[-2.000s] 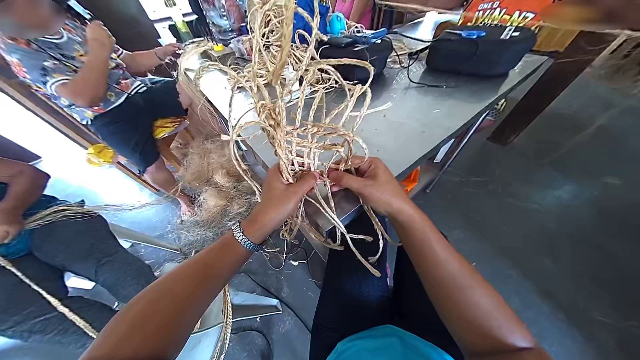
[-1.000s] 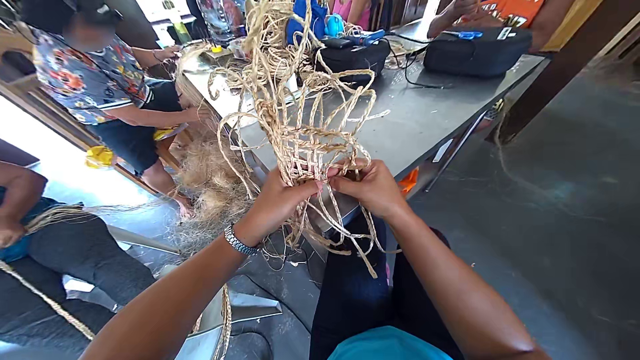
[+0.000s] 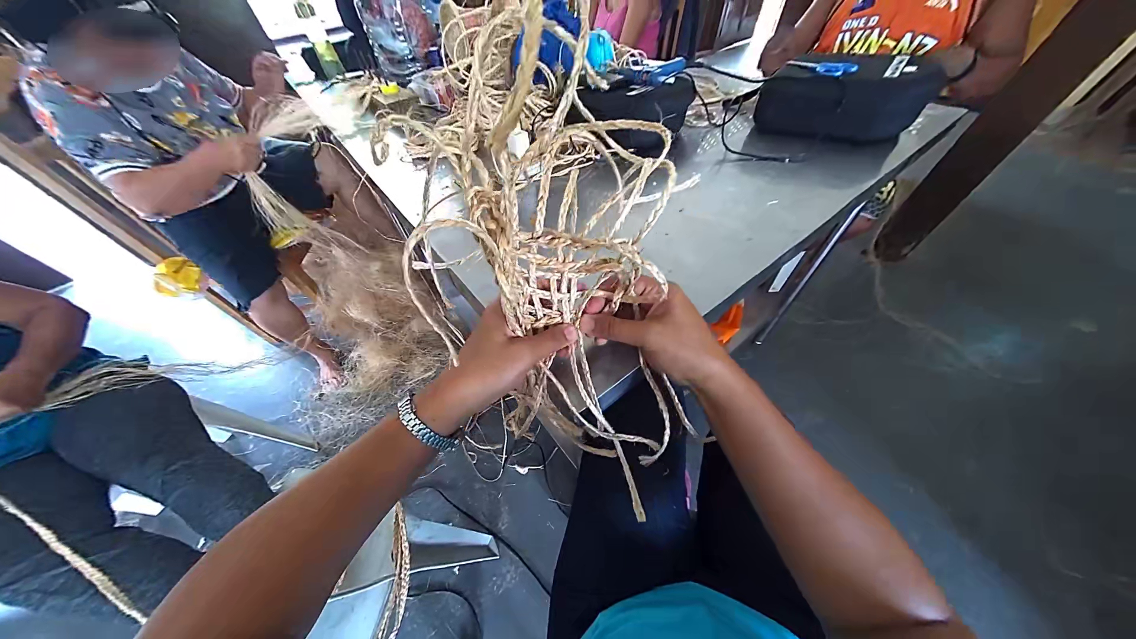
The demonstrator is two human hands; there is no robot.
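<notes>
A piece of weaving made of twisted natural-fibre cords (image 3: 555, 275) stands upright between my hands, with long loose strands looping above it and hanging below. My left hand (image 3: 506, 355) grips its lower left side, thumb on the front; a metal-band watch (image 3: 424, 424) circles that wrist. At the lower right edge, my right hand (image 3: 661, 328) pinches the cords between thumb and fingers, close to the left thumb. Some fingertips are hidden behind the weave.
A metal-topped table (image 3: 710, 222) reaches away in front, bearing black cases (image 3: 848, 98) and cables. Loose fibre (image 3: 373, 311) is heaped at left beside a co-worker holding fibre strands (image 3: 275, 124). Another person sits at lower left; one in orange is behind the table. A dark post (image 3: 985, 133) slants at right.
The co-worker at upper left has raised a hand and now holds fibre strands up. The person in orange has come further into view behind the table. My hands stay on the weave.
</notes>
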